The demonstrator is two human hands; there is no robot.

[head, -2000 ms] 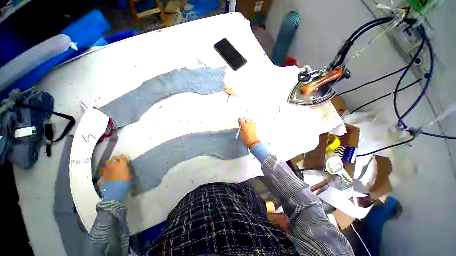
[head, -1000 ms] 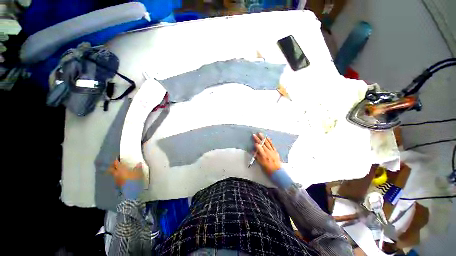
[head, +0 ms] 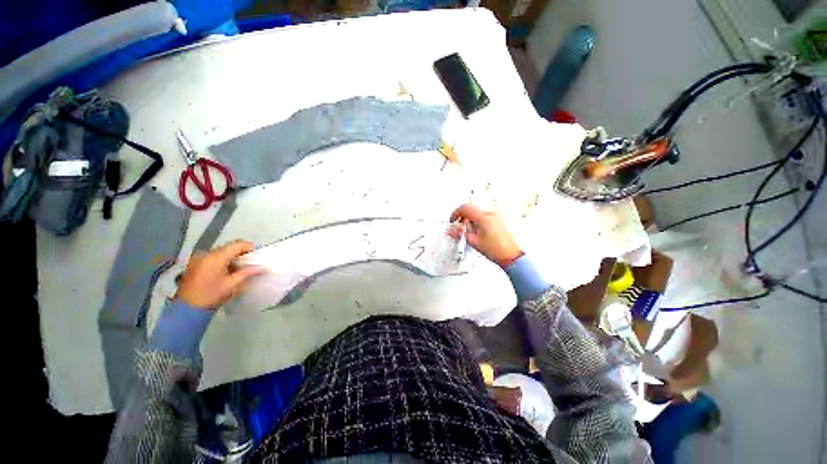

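The white curved pattern lies over a grey cloth piece, whose edges show as a grey border above and below it. My left hand grips the pattern's left end. My right hand is at its right end, fingers bent around a thin pen; whether it also touches the pattern is unclear. A second grey curved piece lies flat farther back. Another grey piece lies left of my left hand.
Red-handled scissors and a dark strip lie at left. A phone lies at the back, an iron at the right edge. A blue-grey bundle is far left. Boxes stand below right.
The pattern has moved from the left side onto the nearer grey piece, uncovering the scissors and the grey piece at left. My left hand went with it. The view has shifted.
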